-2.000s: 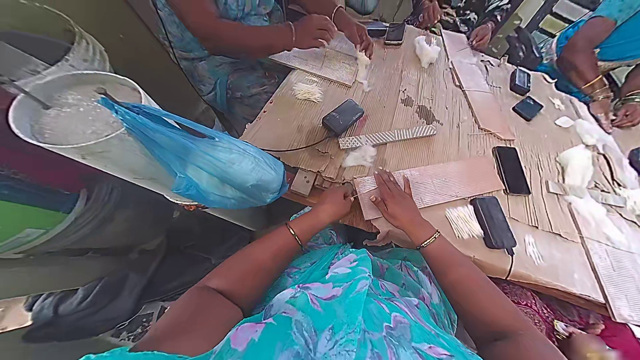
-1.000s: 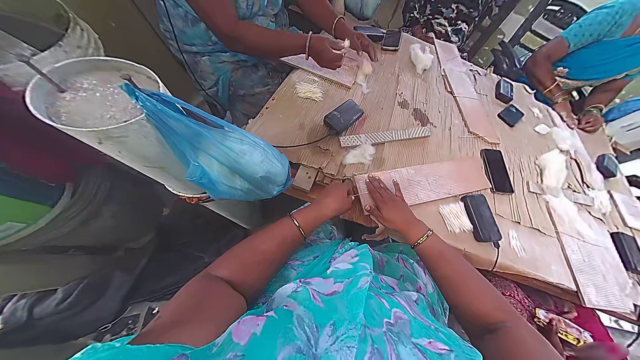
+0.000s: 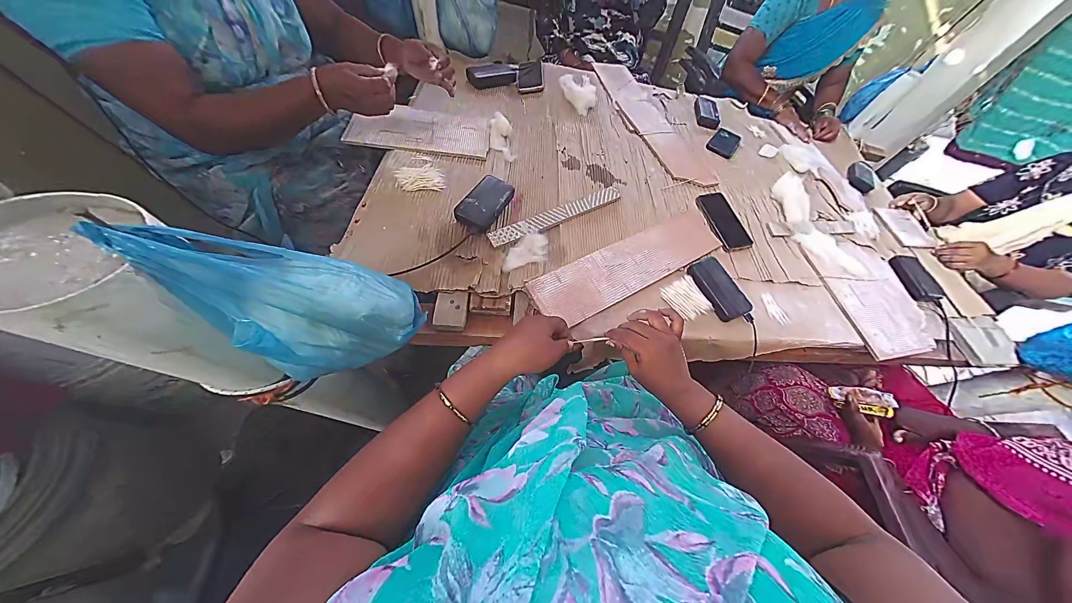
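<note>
Between my two hands, at the near edge of the table, a thin white cotton wick (image 3: 590, 340) is stretched. My left hand (image 3: 540, 342) pinches one end and my right hand (image 3: 651, 345) pinches the other. Just beyond them lies a ridged rectangular board (image 3: 624, 266). A tuft of cotton (image 3: 526, 251) and a narrow patterned strip (image 3: 554, 216) rest behind the board. To its right are a small pile of white wicks (image 3: 685, 297), a black box-shaped device (image 3: 719, 289) with a cable and a black smartphone (image 3: 724, 221).
A blue plastic bag (image 3: 310, 293) hangs at a white bucket (image 3: 59, 260) on the left. Cardboard (image 3: 578, 180) covers the table (image 3: 804, 355). Several other people sit around it, one (image 3: 243, 109) working with cotton at the far left. Another black device (image 3: 484, 203) lies behind the strip.
My right hand has lifted off the ridged board and come back toward my body, and a wick now shows between both hands. The person across on the left has raised their hands off their board.
</note>
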